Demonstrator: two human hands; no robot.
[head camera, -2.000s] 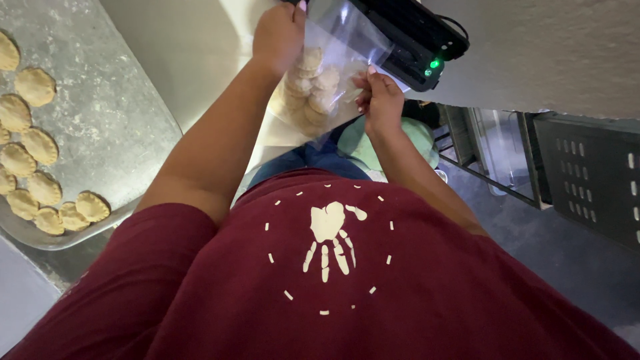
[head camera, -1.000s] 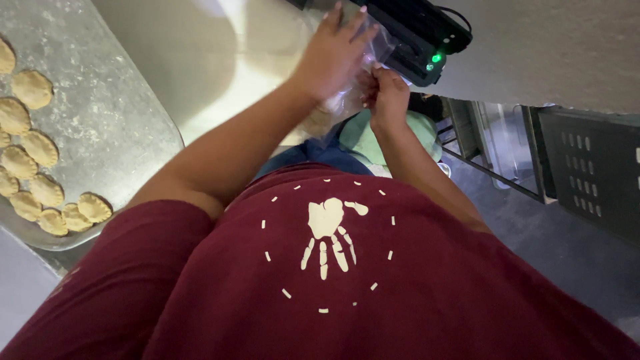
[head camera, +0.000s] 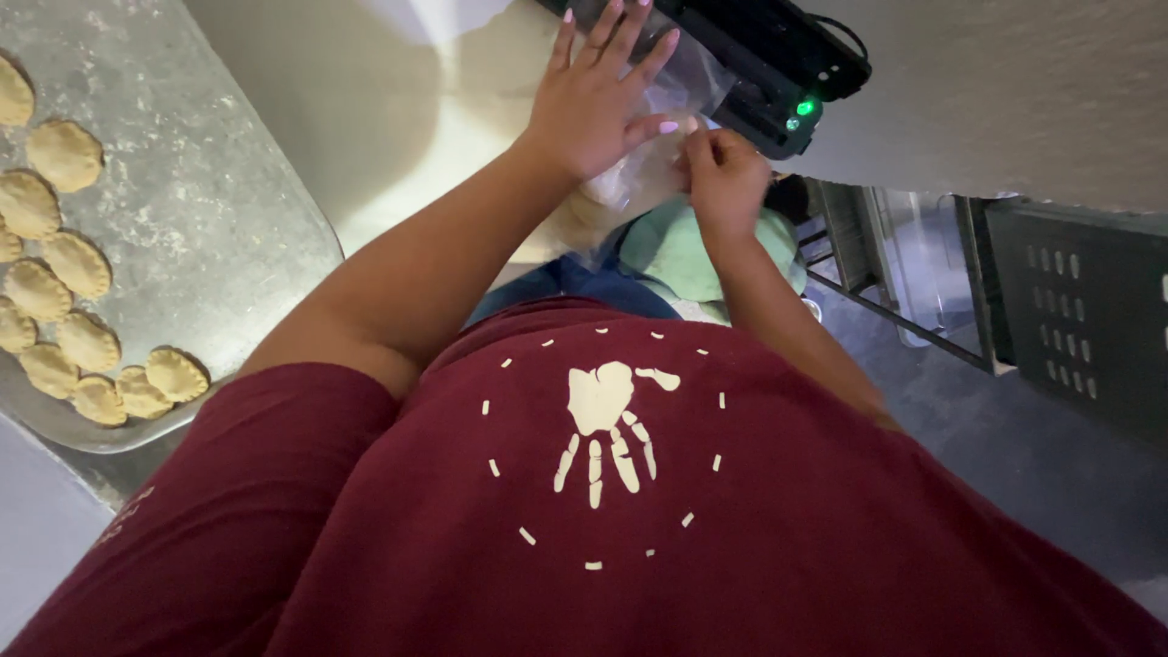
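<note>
My left hand lies palm down with spread fingers on a clear plastic bag at the top centre. My right hand pinches the bag's right edge between thumb and fingertips. Pale pastries show dimly through the plastic, partly hidden by my left hand. The bag's upper end reaches the black vacuum sealer, whose right end shows green lights; whether the end lies inside it I cannot tell.
On the left, a metal tray holds several crimped round pastries. A light green rounded thing is below the table edge. A metal rack and a dark perforated crate stand at right.
My left hand has gone from holding the bag's upper edge to lying spread on the bag. My right hand stays at the bag's right edge.
</note>
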